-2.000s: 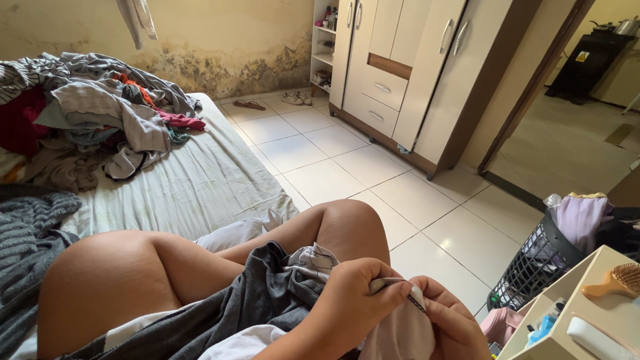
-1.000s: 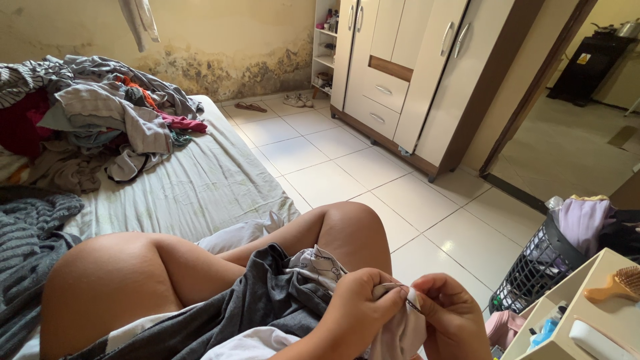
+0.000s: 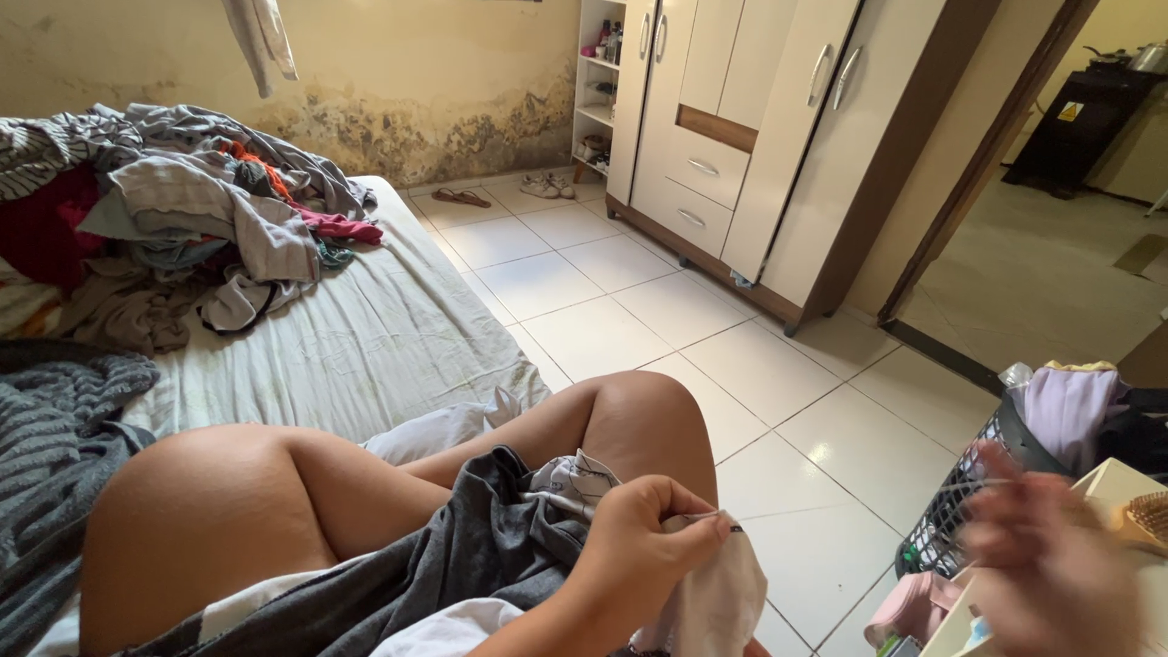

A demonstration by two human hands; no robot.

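My left hand [image 3: 652, 538] pinches the edge of a pale cloth [image 3: 721, 593] between thumb and fingers, above my lap. A short dark strip shows at the pinched edge. Blurred by motion, my right hand [image 3: 1049, 557] is away from the cloth at the lower right, over the open drawer unit; whether it holds anything is not clear. Dark grey fabric [image 3: 438, 557] and a white printed cloth [image 3: 575, 479] lie across my lap beside the left hand.
A bed [image 3: 401, 319] bears a heap of clothes [image 3: 210, 201]. By my right side stand a black laundry basket [image 3: 949, 484] and a cream drawer unit [image 3: 1109, 479] with a wooden hairbrush [image 3: 1150, 520]. A wardrobe [image 3: 776, 119] stands across the tiled floor; sandals [image 3: 461, 197] and shoes [image 3: 547, 186] lie near the wall.
My right hand has left the cloth, where both hands were together, and has moved right to the drawer unit. My left hand still pinches the cloth.
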